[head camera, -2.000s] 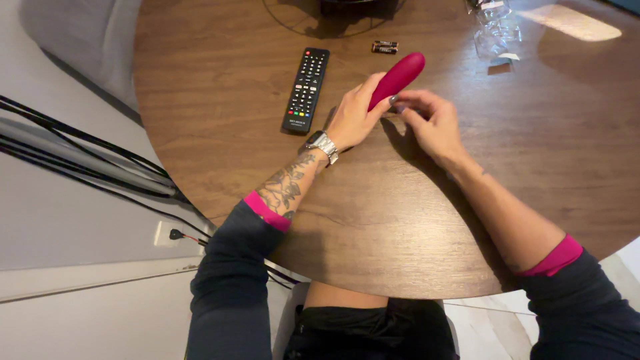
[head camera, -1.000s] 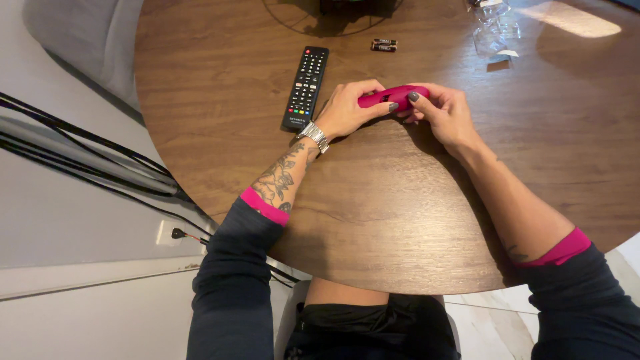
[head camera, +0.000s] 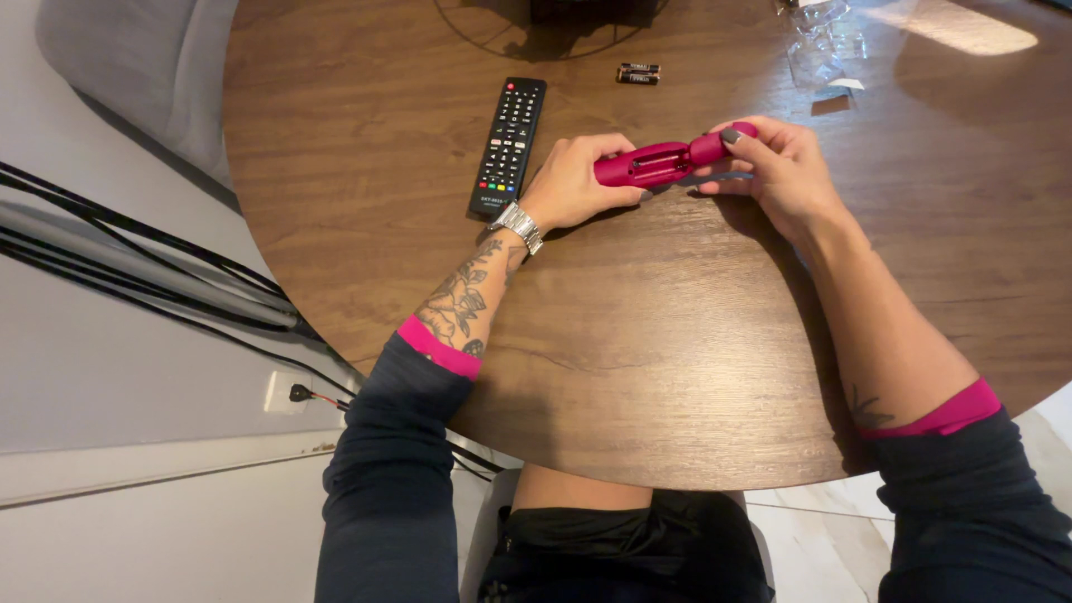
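A magenta handheld device (head camera: 615, 171) with an open battery compartment lies in my left hand (head camera: 578, 182), which grips its left end. My right hand (head camera: 779, 163) holds a magenta cap piece (head camera: 709, 149) at the device's right end between thumb and fingers; whether the two parts touch is hard to tell. The long compartment faces up, and no battery shows in it. Two small batteries (head camera: 639, 74) lie side by side on the table beyond my hands. A black remote control (head camera: 507, 146) lies just left of my left hand.
The round wooden table (head camera: 653, 368) has clear plastic packaging (head camera: 816, 50) and a small brown piece (head camera: 831, 105) at the back right. A dark object on a wire ring stands at the far edge. Black cables (head camera: 151, 285) run along the wall at left, near a grey chair (head camera: 142, 75).
The magenta device was tilted up two seconds ago, then level; now its battery compartment is in plain view. My right hand has moved a little to the right with the cap piece.
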